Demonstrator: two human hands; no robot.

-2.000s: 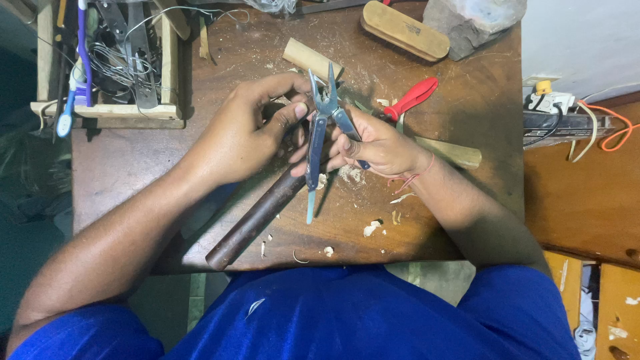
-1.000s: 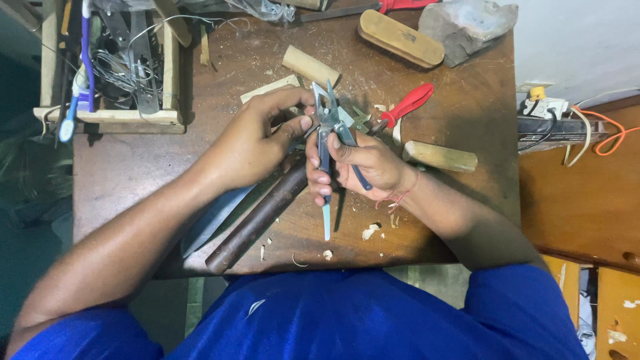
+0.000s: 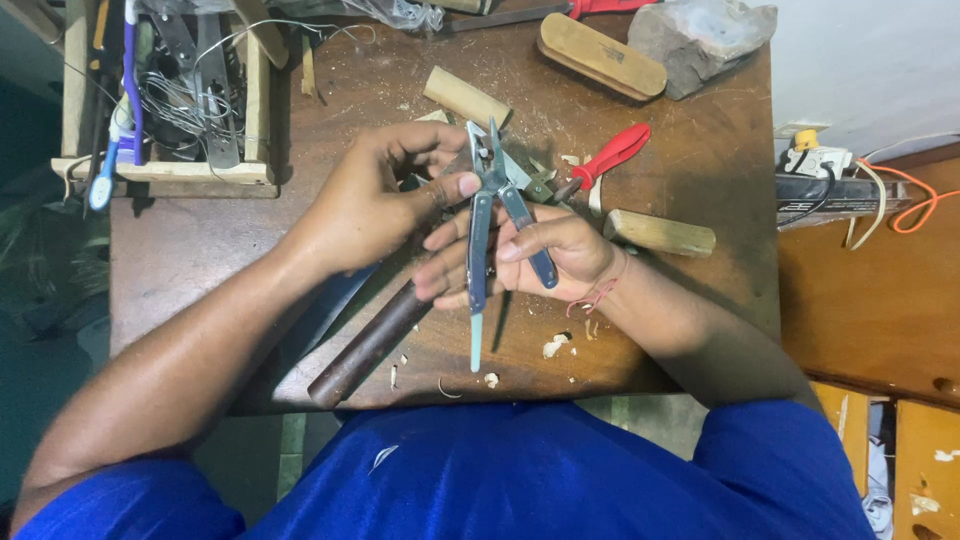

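My left hand (image 3: 390, 195) pinches a small piece, too small to name, at the jaws of a multi-tool with pliers (image 3: 491, 180). My right hand (image 3: 532, 255) holds the multi-tool's spread handles, its thumb on the right one and its other fingers behind the left one. The plier jaws point away from me and stand apart. A narrow blade extends from the left handle toward me. Beneath my hands lies a dark round wooden rod (image 3: 371, 349), with a flat metal blade (image 3: 341, 304) beside it. A red-handled tool (image 3: 611, 156) lies just beyond my right hand.
Short light wooden pieces (image 3: 466, 95) (image 3: 660, 232) lie on the wooden table (image 3: 187, 232) among shavings. A wooden brush (image 3: 602, 56) and a grey stone (image 3: 697, 45) are at the back right. An open wooden box (image 3: 176, 172) with wire and tools stands at the left.
My right hand's fingers have opened out behind the multi-tool, where they were curled around its handle a second ago. My left hand stays near the jaws.
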